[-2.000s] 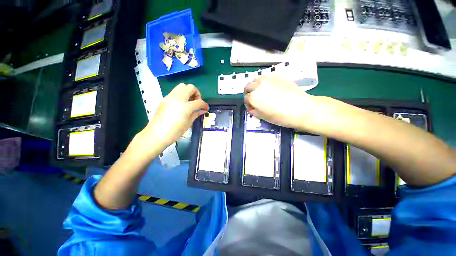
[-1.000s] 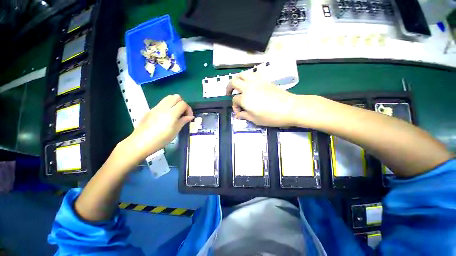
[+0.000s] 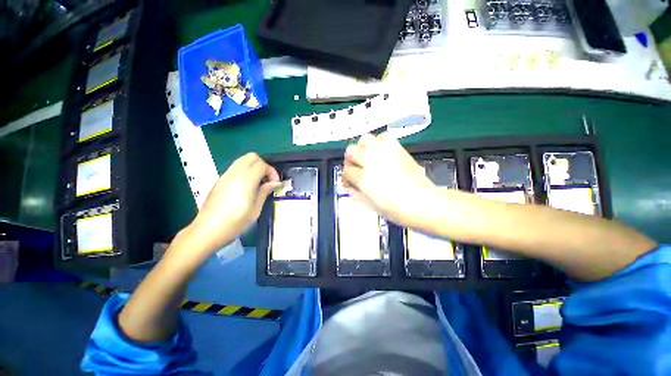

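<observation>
A black foam phone tray (image 3: 325, 273) holds several open phone assemblies side by side. My left hand (image 3: 239, 192) is at the upper left corner of the leftmost phone assembly (image 3: 293, 235); its thumb and finger are pinched on a small pale piece (image 3: 284, 188). My right hand (image 3: 382, 176) is over the upper end of the second phone assembly (image 3: 362, 239), fingertips bent down; whether they hold anything is hidden. A white release liner strip (image 3: 324, 129) with small dark squares lies curled just behind my right hand.
A blue scrap bin (image 3: 193, 88) holds crumpled tan bits. A perforated strip (image 3: 193, 150) lies beside it. Another phone tray (image 3: 140, 158) stands at the left. A black foam tray (image 3: 331, 33), blister trays (image 3: 515, 15) and a dark phone (image 3: 594, 26) lie on the white board (image 3: 471, 81) behind.
The view has shifted, so the bench contents appear further left. My right hand has drawn slightly back from the strip, whose curled end shows more. My left hand stays at the leftmost phone's corner.
</observation>
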